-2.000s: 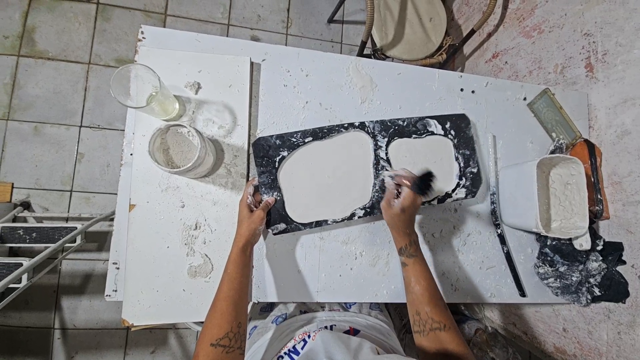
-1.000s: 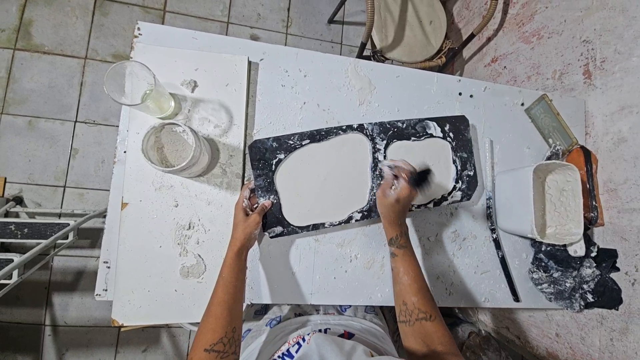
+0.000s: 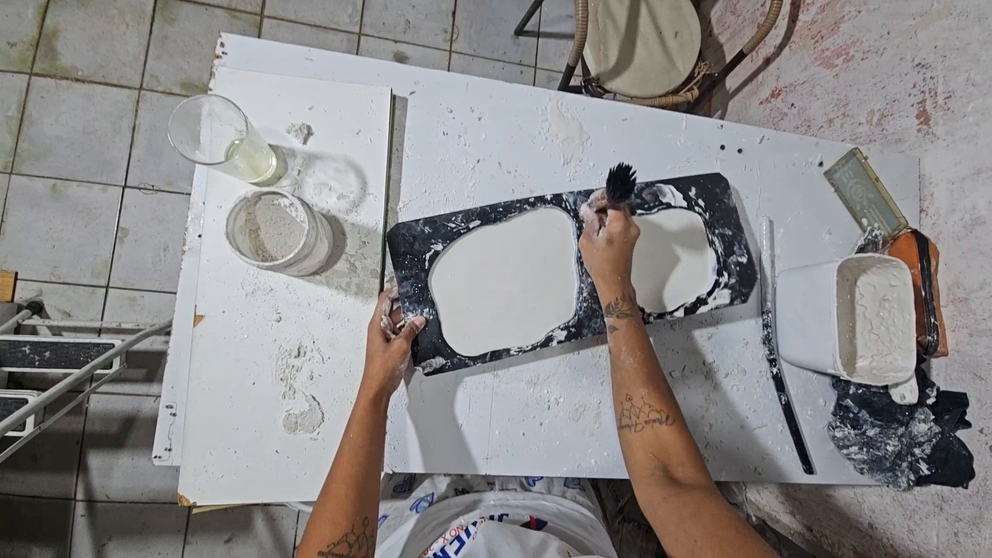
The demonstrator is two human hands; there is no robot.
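A black rectangular mold [image 3: 422,267] lies tilted across the white table, with two rounded cavities filled level with white plaster-like material [image 3: 504,283]. White smears mark its black rim. My left hand [image 3: 391,333] grips the mold's lower left corner, thumb on top. In my right hand [image 3: 610,232] is a brush with black bristles [image 3: 621,184], pointing away from me over the mold's far edge, between the two cavities. That hand is above the strip dividing them and the near side of the smaller cavity. The brush's handle is hidden in my fingers.
On the left board stand a glass with pale liquid [image 3: 252,159] and a jar of whitish powder [image 3: 271,232]. At right are a black strip [image 3: 775,364], a white tub [image 3: 810,314] with white residue, an orange pouch [image 3: 930,302], a clear-lidded case [image 3: 866,191] and crumpled black plastic [image 3: 891,438].
My right hand with the brush has moved from the smaller cavity toward the strip between the cavities and the far edge. My left hand stays at the mold's left corner.
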